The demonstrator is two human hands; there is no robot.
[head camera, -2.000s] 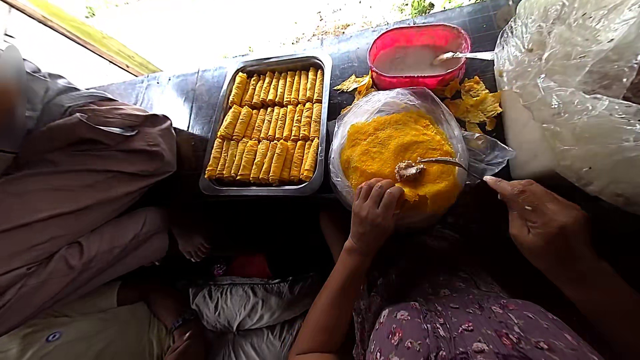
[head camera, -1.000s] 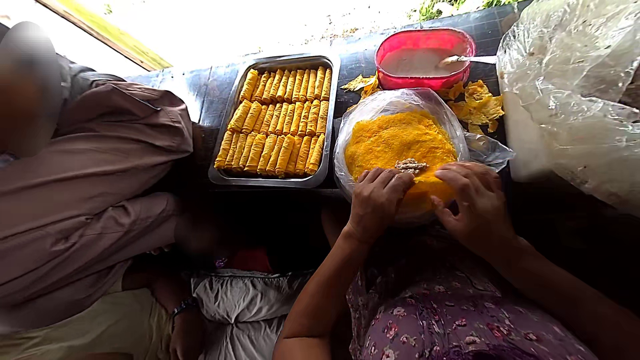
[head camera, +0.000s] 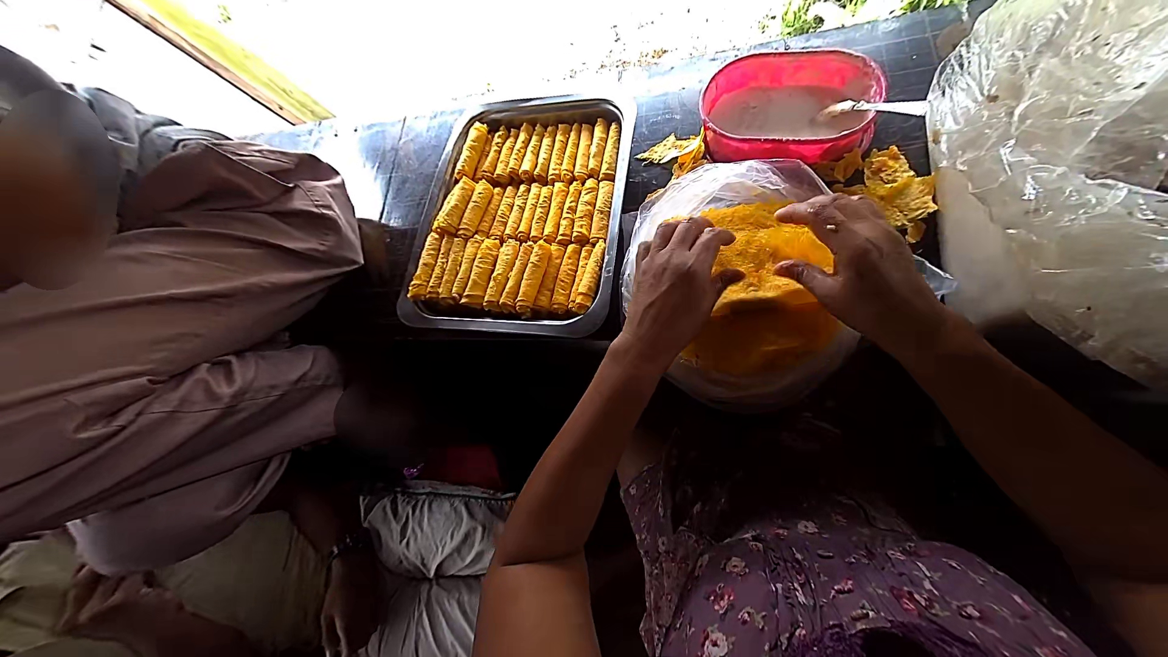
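Observation:
A stack of orange-yellow wrapper sheets [head camera: 762,333] lies on a round heap wrapped in clear plastic film [head camera: 721,182]. Over its left side is my left hand [head camera: 677,278], fingers bent and thumb apart, at the sheet. From the right reaches my right hand [head camera: 862,260], its thumb and fingers spread at the sheet's right side. Part of the top sheet appears folded between the hands; the whitish filling is not visible now. Left of the stack, a metal tray [head camera: 409,306] holds three rows of yellow rolls [head camera: 538,201].
Behind the stack stands a pink tub [head camera: 794,149] of pale liquid with a utensil [head camera: 876,108] in it. Torn yellow sheet pieces [head camera: 899,187] lie beside it on the dark tabletop [head camera: 671,100]. A large clear plastic bag [head camera: 1049,164] is at right. Another person [head camera: 164,301] sits at left.
Two seconds ago my right hand held a spoon at whitish filling on the top sheet; a second ago both hands were on the sheet without it. The filling has gone from view.

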